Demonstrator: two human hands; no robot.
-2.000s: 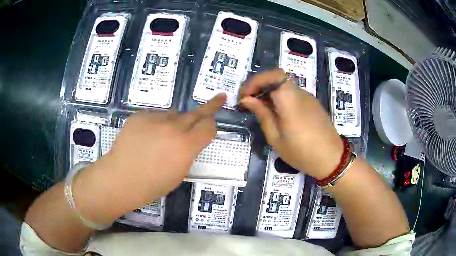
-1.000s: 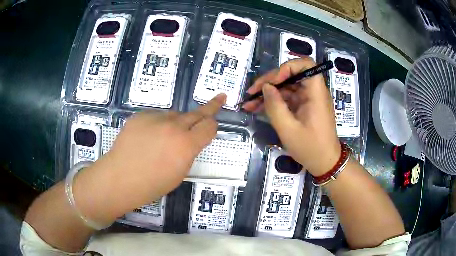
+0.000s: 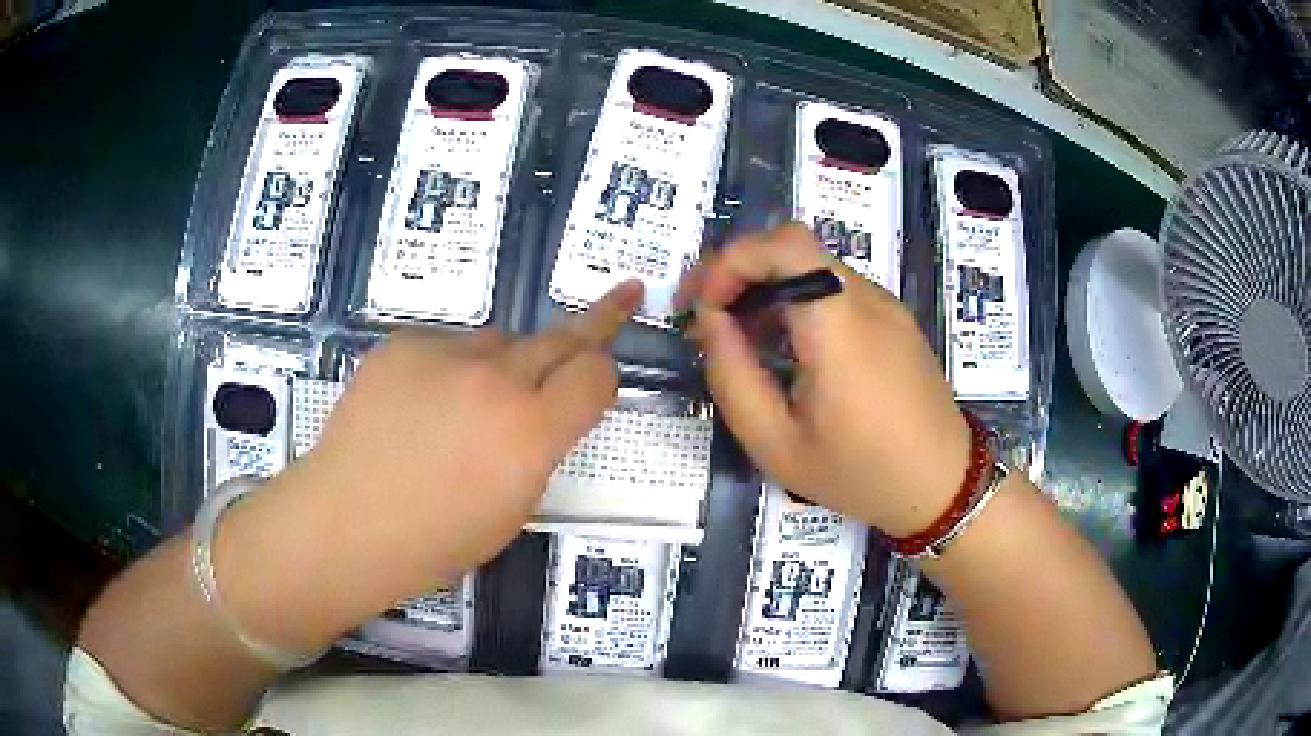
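My right hand [image 3: 827, 388] grips black tweezers [image 3: 788, 293] like a pen, fingertips at the lower right end of a white printed package [image 3: 643, 180] in the tray's far row. The tweezers' tip and any label there are too small to make out. My left hand [image 3: 453, 424] lies palm down, its index fingertip at the package's lower end. A white label sheet [image 3: 633, 467] with rows of tiny marks lies under my left hand and shows on both sides of it; whether the curled fingers hold it is hidden. The clear blister tray [image 3: 525, 259] holds several packages.
A white fan [image 3: 1272, 345] with a round base [image 3: 1129, 324] stands at the right. A small black and red trinket [image 3: 1182, 496] is beside it. The dark green work surface [image 3: 86, 273] shows at the left. Brown boards [image 3: 978, 22] lie beyond a pale strip at the far right.
The right hand opened outward with the tweezers lying flatter a second ago; now its fingers are curled in and less of the tweezers shows. The left hand has barely moved.
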